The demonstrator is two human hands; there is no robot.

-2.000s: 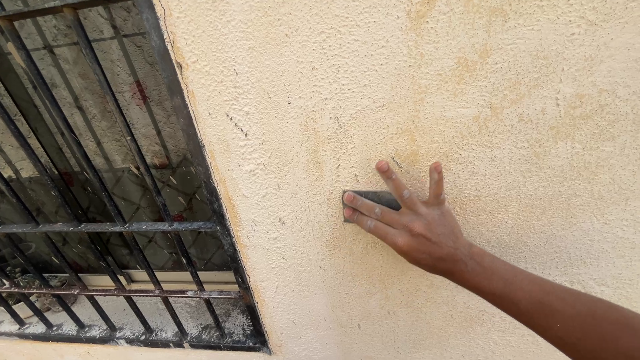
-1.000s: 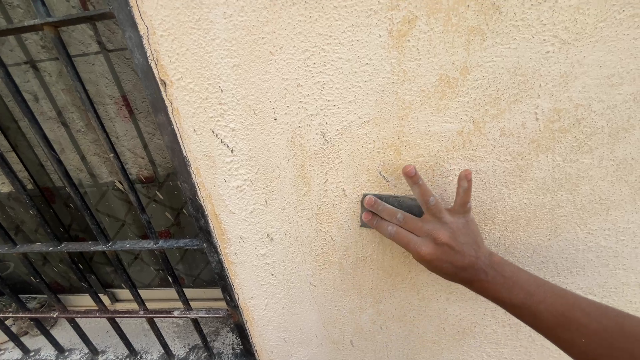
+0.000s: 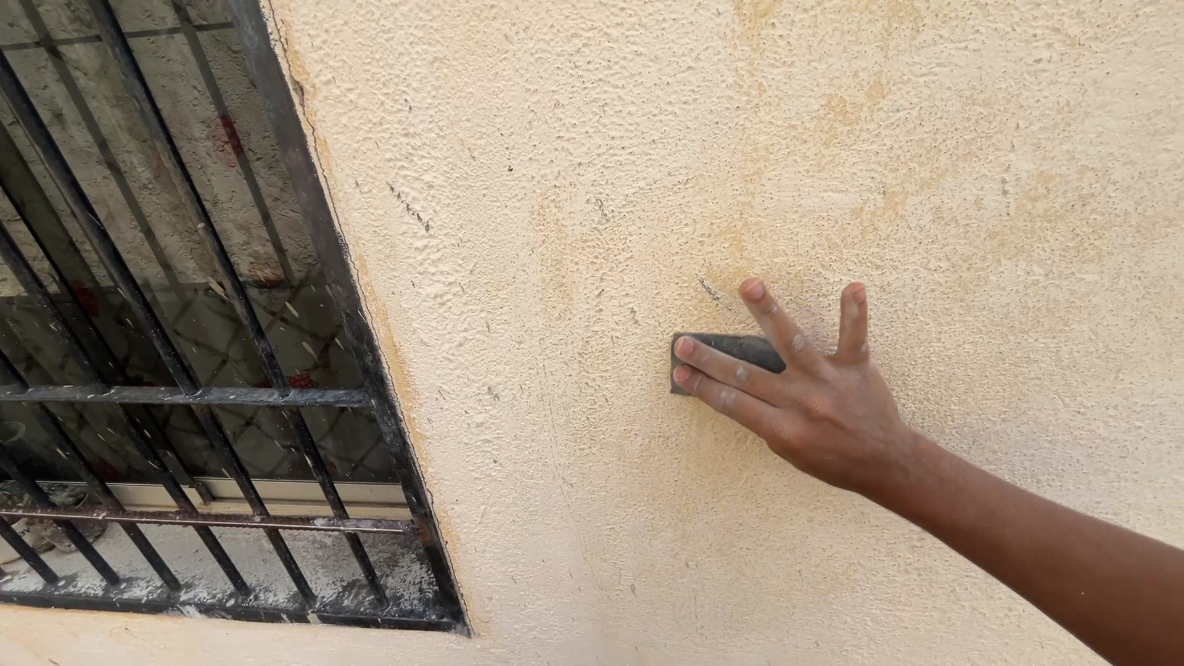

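Observation:
My right hand (image 3: 814, 398) lies flat against a cream textured wall (image 3: 573, 462), coming in from the lower right. Under its fingers is a dark grey piece of sandpaper (image 3: 740, 348), pressed to the wall; its left end and upper edge show, and the palm side is hidden. Two fingers rest on the sheet, while another finger and the thumb are spread apart above it. Pale dust marks the fingers. My left hand is not in view.
A window with a black metal grille (image 3: 213, 396) stands at the left, speckled with pale spatter. Its dusty sill (image 3: 277, 555) lies behind the bars. A thin crack (image 3: 326, 176) runs down the wall beside the frame.
Against the wall marks, my right hand and the sandpaper shift a little between frames. The hand stays pressed on the sheet throughout, and the view moves slightly.

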